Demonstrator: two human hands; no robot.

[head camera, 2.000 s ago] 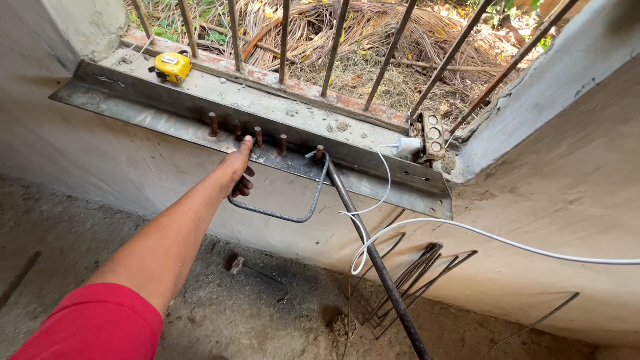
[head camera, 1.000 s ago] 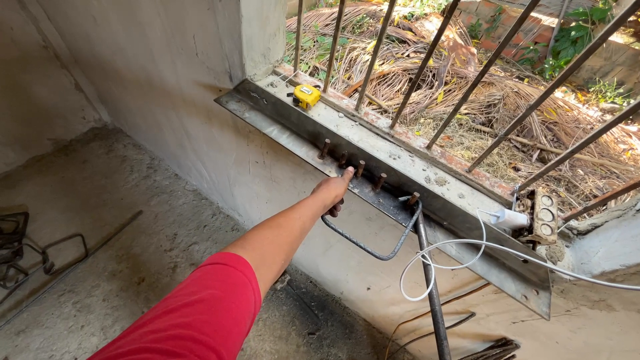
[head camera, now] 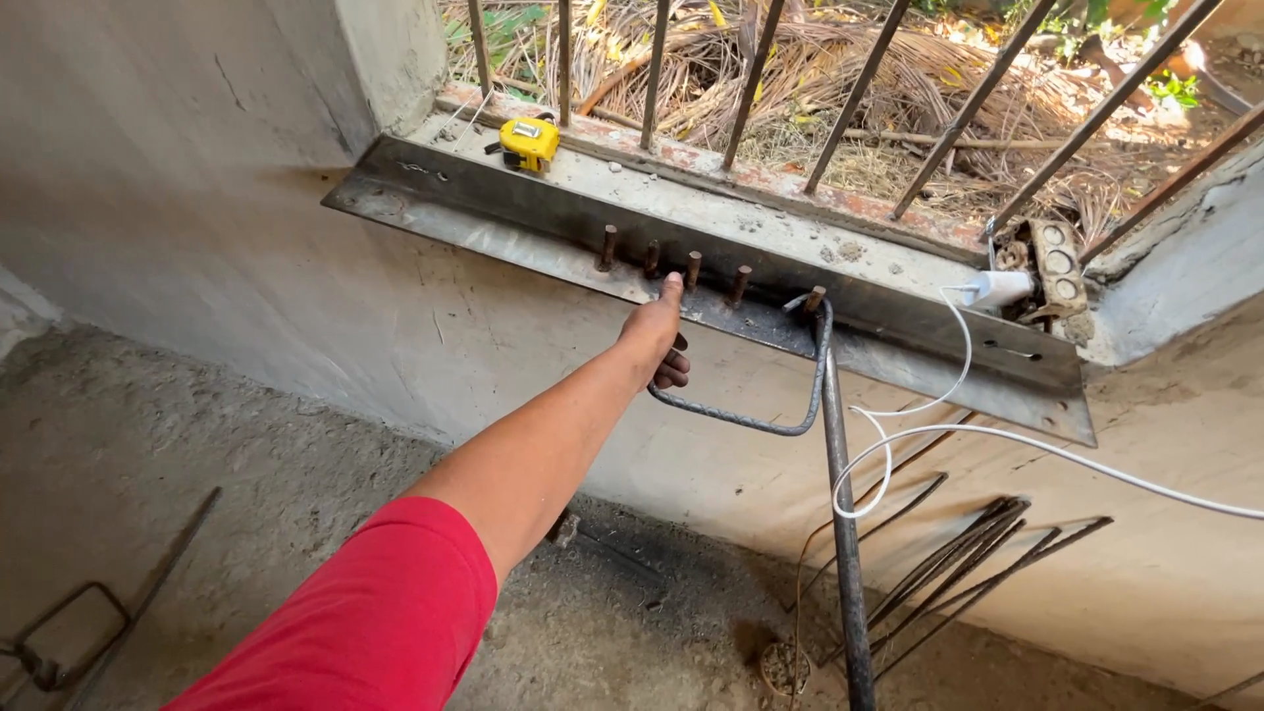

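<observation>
My left hand (head camera: 660, 334) is at the front edge of a steel angle bar (head camera: 474, 229) on the window sill. Its thumb lies by the upright steel pins (head camera: 694, 269), and its fingers curl below the edge around one side of a bent ribbed rebar (head camera: 736, 417). From there the rebar runs right, then turns up to the rightmost pin (head camera: 815, 298), where it hooks over. A long dark steel pipe (head camera: 845, 533) slopes down from beside that pin; its join with the rebar is hard to see. My right hand is out of view.
A yellow tape measure (head camera: 529, 143) sits on the sill before the window bars (head camera: 755, 84). At right, a white plug adapter (head camera: 997, 288) in an outlet box (head camera: 1057, 262) trails a white cable (head camera: 1047, 449). Bent rods (head camera: 948, 563) lean on the wall; another bent rod (head camera: 74, 602) lies lower left.
The view has swung right and back. My left hand keeps its place by the pins, and the rebar and pipe show no plain movement.
</observation>
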